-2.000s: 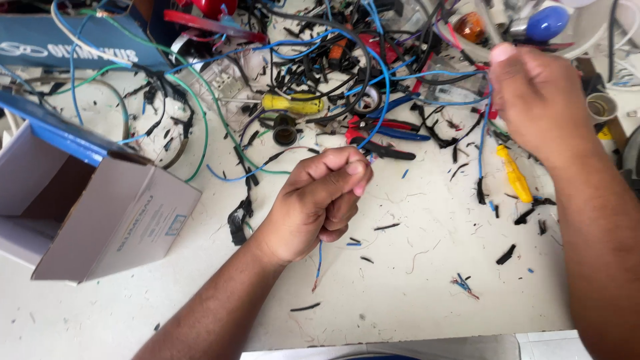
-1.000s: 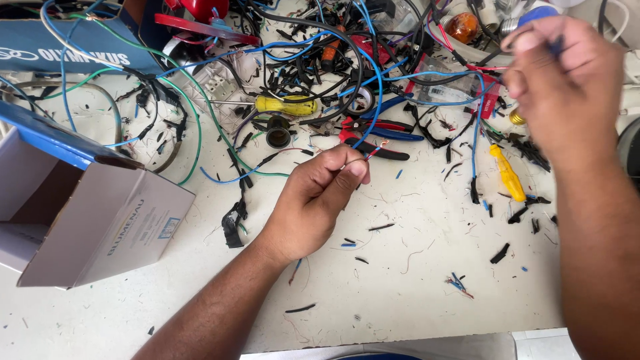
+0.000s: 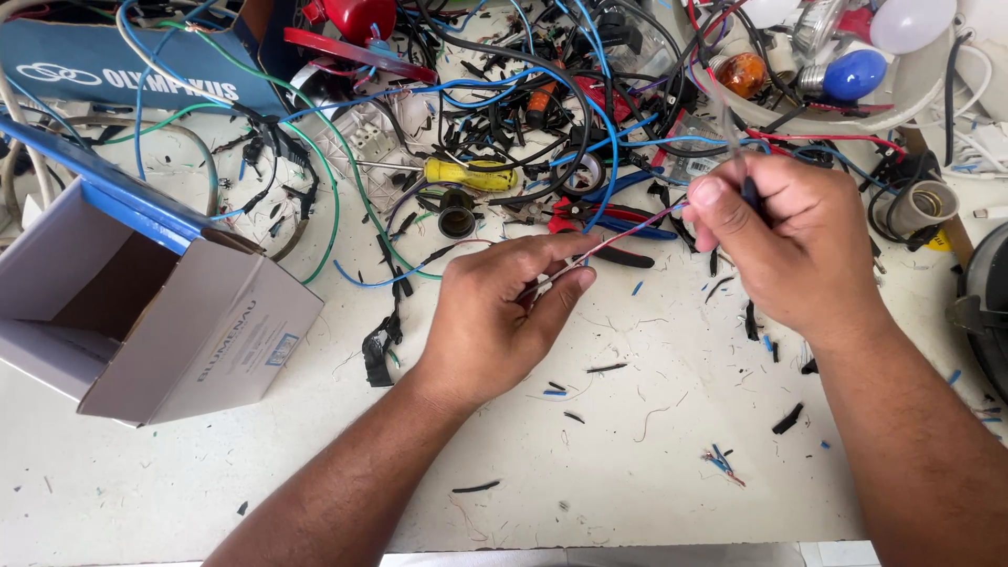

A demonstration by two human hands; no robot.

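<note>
Between thumb and fingers, my left hand [image 3: 504, 311] pinches thin electrical wires [image 3: 626, 234] with reddish and blue parts, which run up to the right. My right hand [image 3: 776, 228] closes its thumb and fingers at the far end of these wires; a dark piece and a blurred strand also show at its fingers, too blurred to name. Just behind the wires lie red-handled pliers [image 3: 622, 256] and a blue-handled tool [image 3: 630, 185]. A yellow-handled screwdriver [image 3: 472, 174] and a black lamp socket [image 3: 457, 214] rest on the white table [image 3: 614, 465].
An open cardboard box [image 3: 228, 346] stands at the left, a blue shoebox [image 3: 150, 67] behind it. Tangled cables fill the back. At the back right, a pale tub [image 3: 835, 118] holds a blue bulb [image 3: 854, 75] and others. Wire scraps and black tape bits litter the tabletop.
My right hand has come down and left from the upper right to the wires by my left hand. The yellow tool seen at the right before is now hidden.
</note>
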